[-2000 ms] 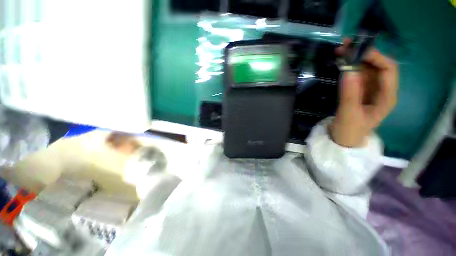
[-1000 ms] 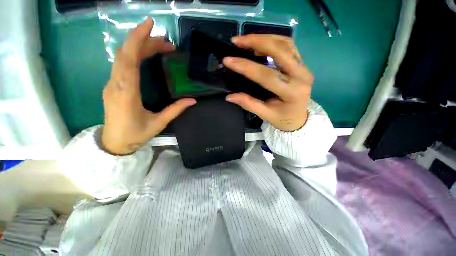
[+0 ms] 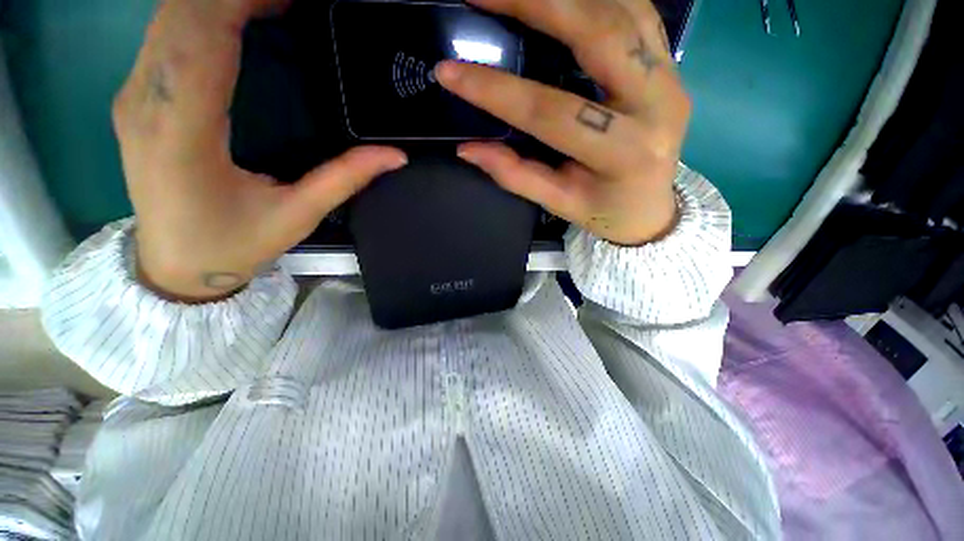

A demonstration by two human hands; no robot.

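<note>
A matte black housing [image 3: 444, 238] lies over the bench's front edge, its branded end towards my smock. The glossy black wireless-charging panel [image 3: 386, 111], with pale outline and wave symbol, sits at the housing's far end, and no green shows around it. My left hand [image 3: 211, 159] is at the left side, thumb tip at the panel's lower edge, its upper fingers cut off by the frame. My right hand [image 3: 592, 116] has a fingertip on the panel beside the symbol and its thumb at the panel's lower edge.
A green mat [image 3: 782, 137] with a white front edge lies under the work. Tweezer tips [image 3: 780, 19] show at the top right. Dark slabs [image 3: 861, 264] stand at the right, above a pink-clad person [image 3: 803, 423]. Stacked pale items [image 3: 37, 444] are at the lower left.
The panel, tilted above the green recess in my right hand a second ago, now lies flat over it. Both hands and the housing appear closer to the camera.
</note>
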